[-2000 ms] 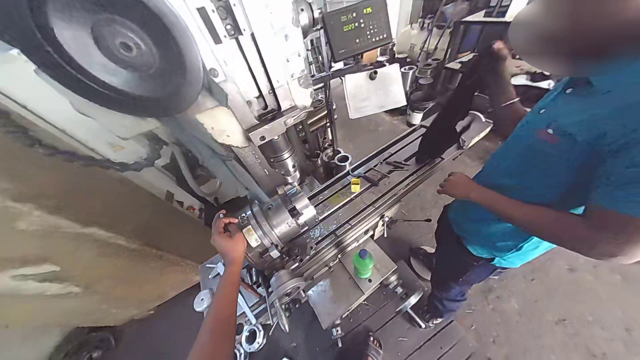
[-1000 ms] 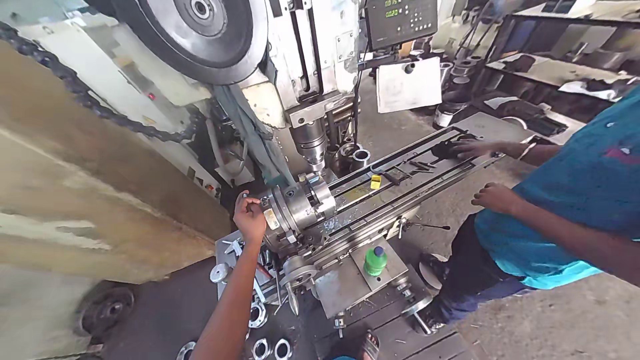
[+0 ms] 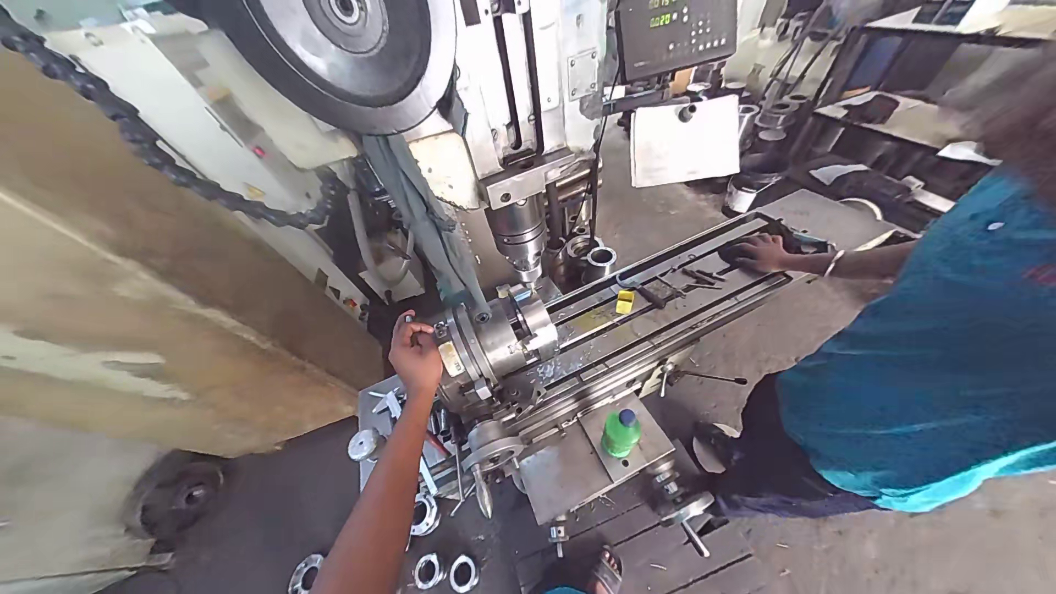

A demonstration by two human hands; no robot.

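My left hand (image 3: 415,355) is at the rear side of the dividing head (image 3: 474,346) on the milling machine table, fingers curled by its edge; whether they grip a small knob there is unclear. A round metal workpiece (image 3: 536,323) sits at the head's right end. Just above it hangs the drill chuck (image 3: 521,235) of the spindle. My right hand is not in view. On the slotted machine table (image 3: 577,367) lie metal chips, a small yellow block (image 3: 625,301) and several dark tools (image 3: 701,276).
A co-worker stands at the right, one hand (image 3: 763,252) on a dark cloth at the table's far end. A green bottle (image 3: 620,433) stands on the machine's knee. Handwheels and a lever (image 3: 709,377) stick out in front. Metal rings (image 3: 429,569) lie on the floor; calipers (image 3: 394,404) rest lower left.
The co-worker's raised hand with the dark cloth has come down onto the far end of the table. My left hand stays by the dividing head. The view has shifted.
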